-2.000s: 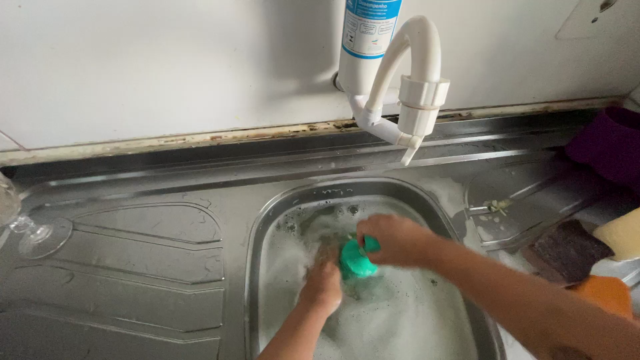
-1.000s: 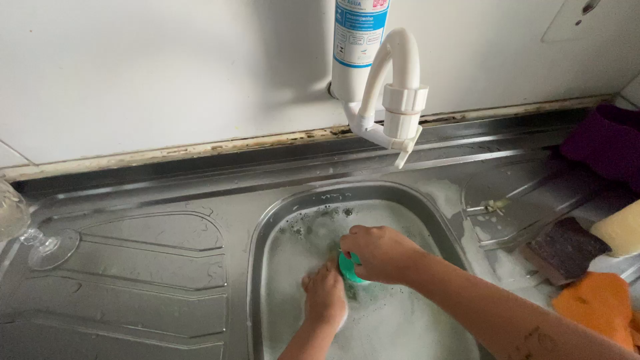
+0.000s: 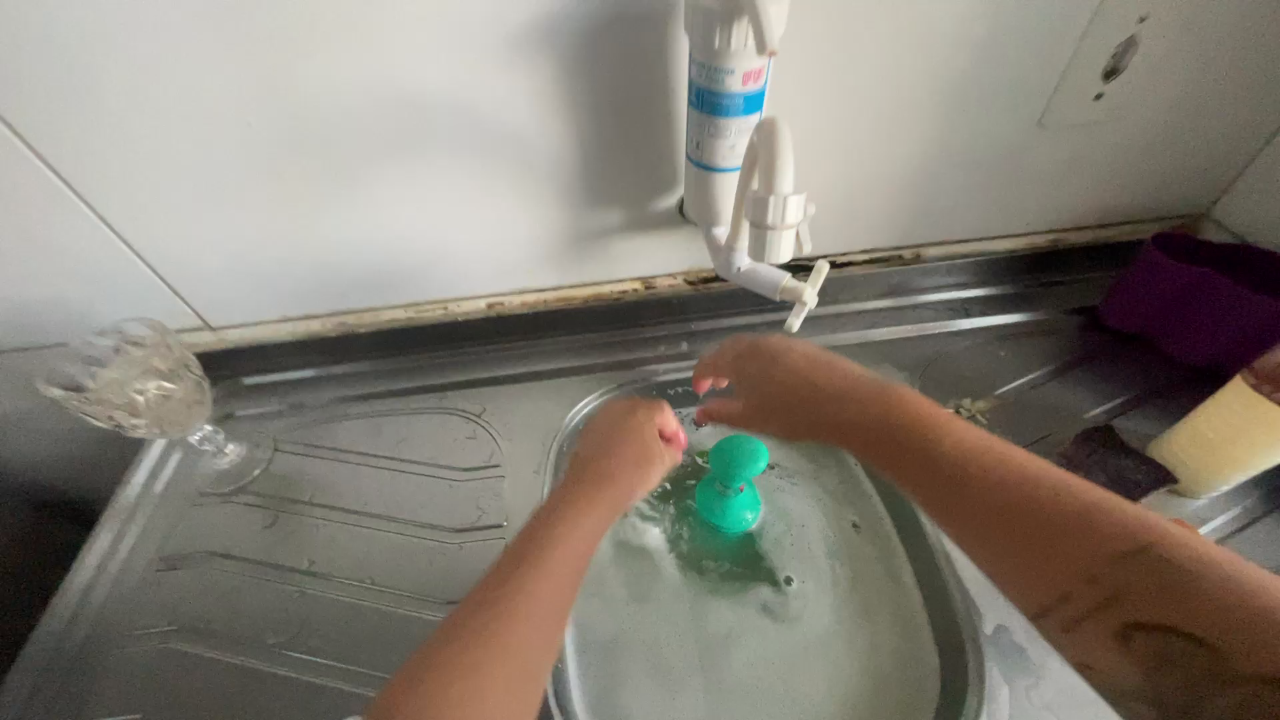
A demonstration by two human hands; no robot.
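Note:
A green plastic object with a rounded knob [image 3: 735,485] stands partly out of cloudy water in the metal sink basin [image 3: 915,560]; its lower part is hidden under the water. To its left, just above the surface, is my left hand [image 3: 630,450], blurred, with its fingers curled. Up and to the right of the knob hovers my right hand [image 3: 775,385], thumb and fingers apart, holding nothing. Neither hand touches the green object. Whether anything small is inside the left fingers cannot be told.
A white faucet [image 3: 770,220] with a filter cartridge [image 3: 722,110] projects above the basin. A cut-glass goblet [image 3: 150,390] leans at left. On the right are a purple container [image 3: 1190,300], a dark sponge [image 3: 1115,462] and a pale yellow block or container [image 3: 1220,435].
Both hands were at the green object in the water; now they are off it and raised, and its knob shows. The view has shifted.

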